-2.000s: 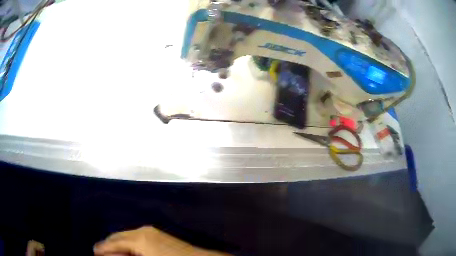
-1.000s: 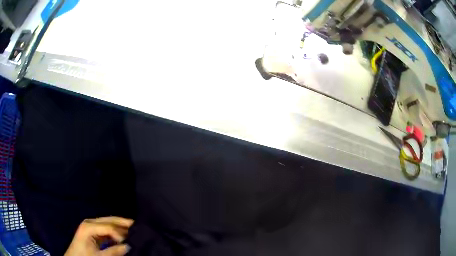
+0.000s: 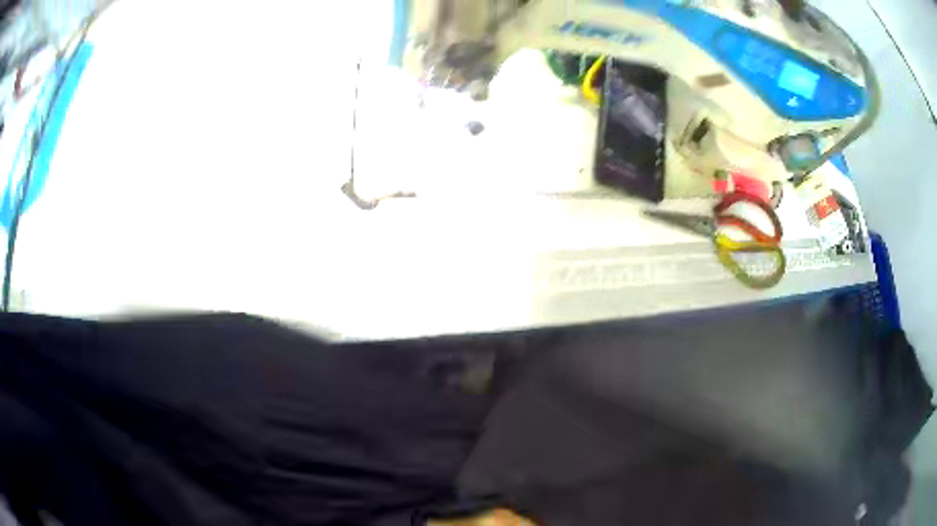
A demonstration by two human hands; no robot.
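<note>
Dark fabric (image 3: 616, 431) spreads over the lower part of the view, in front of the table edge, with folds at the left. A small blurred strip of one hand, seemingly my right hand (image 3: 483, 517), shows at the bottom edge against the fabric. The picture's edge cuts it off, so its grip cannot be told. A dim brownish patch in the fabric near the table edge is too blurred to name. My left hand cannot be made out. The sewing machine (image 3: 606, 31) stands behind, its needle area blurred and glaring.
The white table (image 3: 226, 205) has a ruler marking along its front. A phone (image 3: 632, 128) lies under the machine arm. Scissors (image 3: 750, 241) with red and yellow loops lie right of it, near a pink item (image 3: 748, 185) and a small packet (image 3: 830, 214). A wall bounds the right.
The view has swung back, so machine and phone appear further left. The fabric now reaches the table edge in raised folds at the left. The hand seen gripping fabric at lower left is gone from there.
</note>
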